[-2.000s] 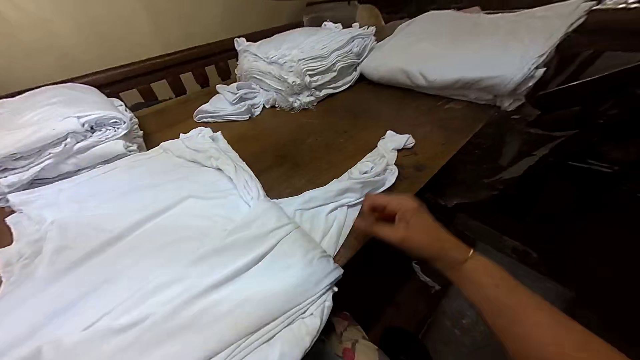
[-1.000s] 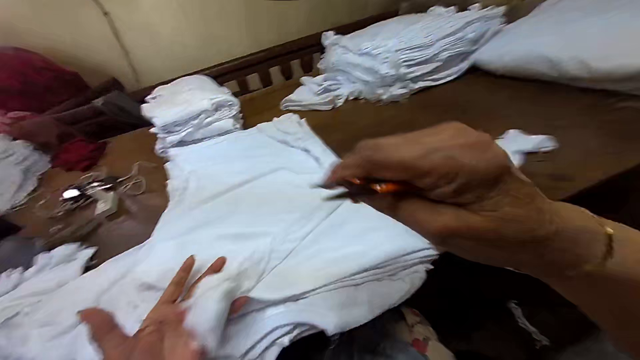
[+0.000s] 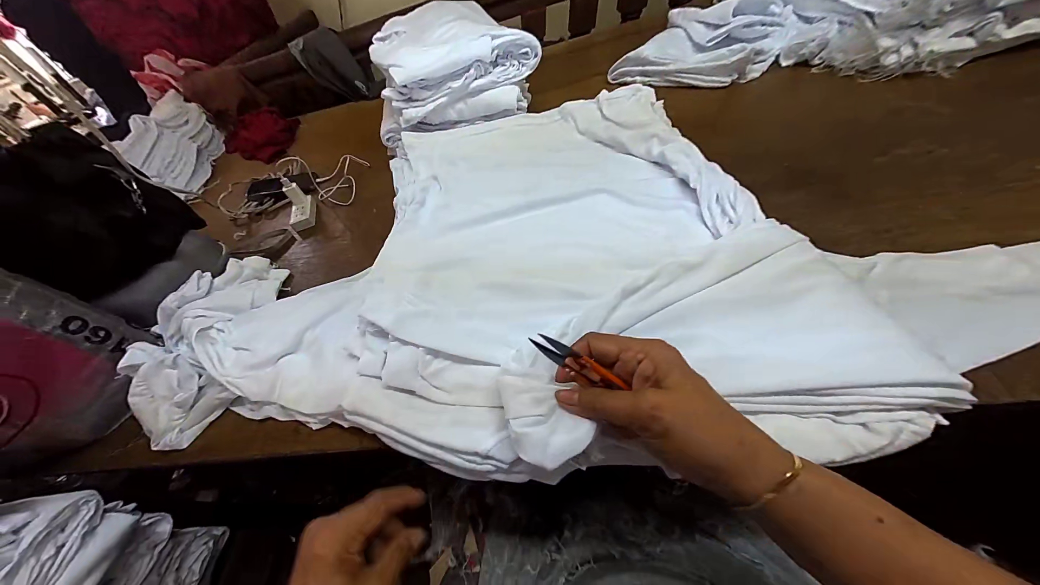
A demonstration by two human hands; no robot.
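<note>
A pile of white fabric garments (image 3: 528,244) lies spread on a brown wooden table, its front edge hanging near the table's edge. My right hand (image 3: 650,406) holds orange-handled thread snips (image 3: 589,367), with the dark blades parted and pointing up and left over the cloth. Beneath those fingers is a bunched fold of white cloth (image 3: 548,422); whether they also pinch it I cannot tell. My left hand (image 3: 361,540) is low in front of the table edge, its fingers curled and partly blurred; nothing shows clearly in it.
A folded white stack (image 3: 455,65) stands behind the pile, and more white cloths (image 3: 812,41) lie at the back right. A white power strip (image 3: 301,207) with tangled cords sits on the table at left. White cloths (image 3: 97,540) are stacked at lower left, below a printed plastic bag (image 3: 57,366).
My left hand has moved off the white cloth to below the table edge. My right hand, still with the snips, is now lower over the pile's front. The view has swung left.
</note>
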